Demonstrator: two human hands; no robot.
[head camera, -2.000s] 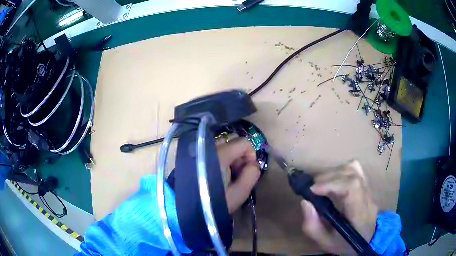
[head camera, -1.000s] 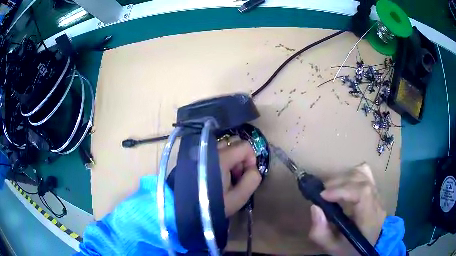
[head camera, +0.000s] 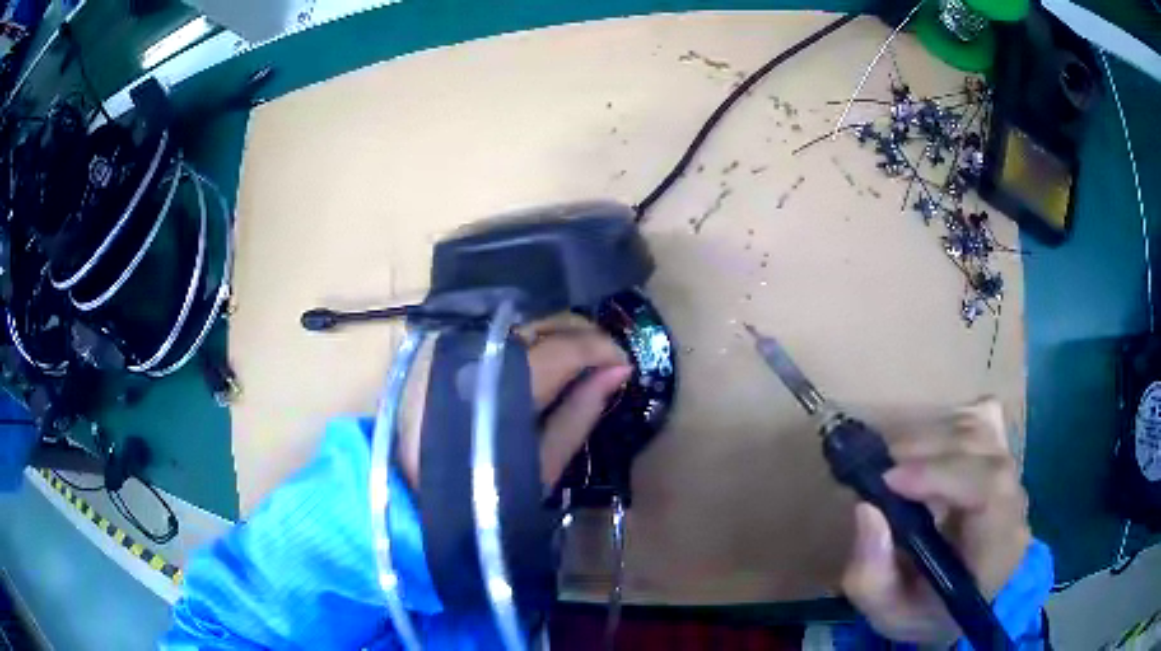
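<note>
A black headset (head camera: 541, 265) stands on the cardboard in front of me, its headband (head camera: 474, 483) with twin silver hoops over my left forearm. Its boom microphone (head camera: 363, 315) points left. The open ear cup (head camera: 656, 382) shows a small green circuit board (head camera: 651, 346). My left hand (head camera: 573, 388) reaches under the headband, fingers at the open cup and gripping its inner side; the fingertips are partly blurred. My right hand (head camera: 949, 509) holds the black soldering iron (head camera: 879, 477), its tip apart from the cup, to the right.
Small wired components (head camera: 936, 153) lie at the upper right beside the iron stand (head camera: 1034, 140) and green solder spool (head camera: 957, 36). More headsets (head camera: 108, 242) are piled at left. Small scraps lie scattered on the cardboard mat (head camera: 344, 178). A black cable (head camera: 713, 121) runs to the top.
The soldering iron has moved right, away from the ear cup. The headset has shifted slightly left and the open cup shows more. The whole view has shifted, so the bench sits higher.
</note>
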